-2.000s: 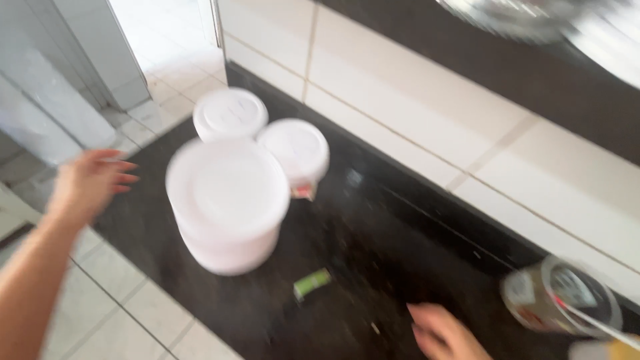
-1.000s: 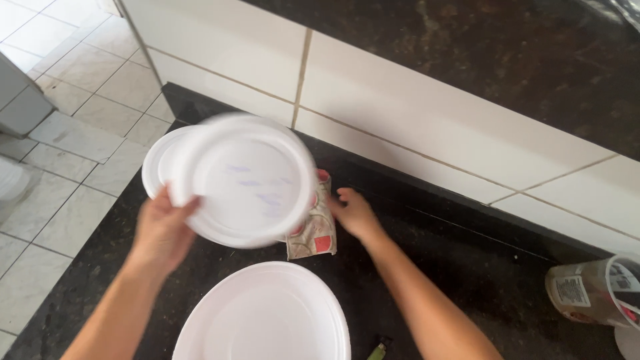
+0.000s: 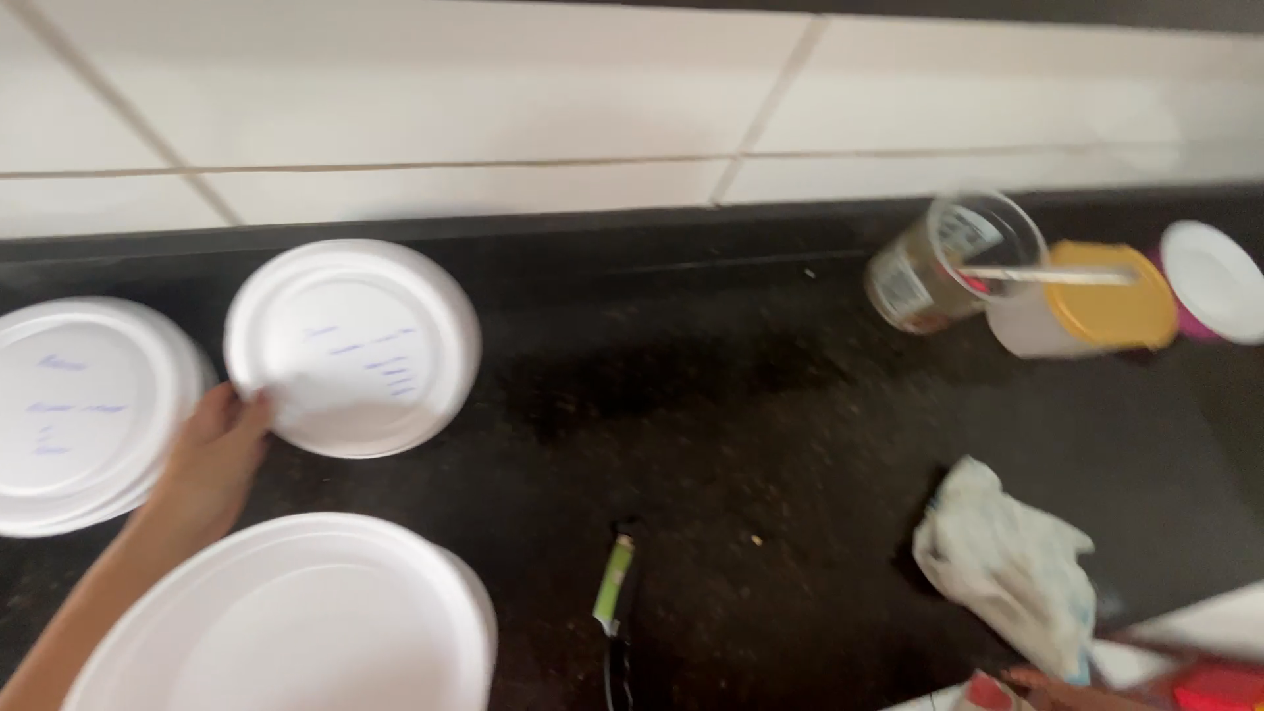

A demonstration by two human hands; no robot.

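Observation:
My left hand grips the lower left edge of a round white lid with blue handwriting, at the left of the head view. Left of it lies another white lid with handwriting, on top of what looks like a tub. A larger white round container stands nearer, below the hand. At the bottom right edge my right hand is mostly cut off, with a printed packet at its fingers. Just above that hand lies a crumpled whitish cloth or bag.
A clear plastic cup with a white utensil stands near the tiled wall, beside a yellow-lidded container and a small white-lidded one. A small green item lies by a black handle on the dark counter.
The printed packet, beside the lids one second ago, is now at the bottom right with my right hand. My left hand still has a white lid. The view has swung right.

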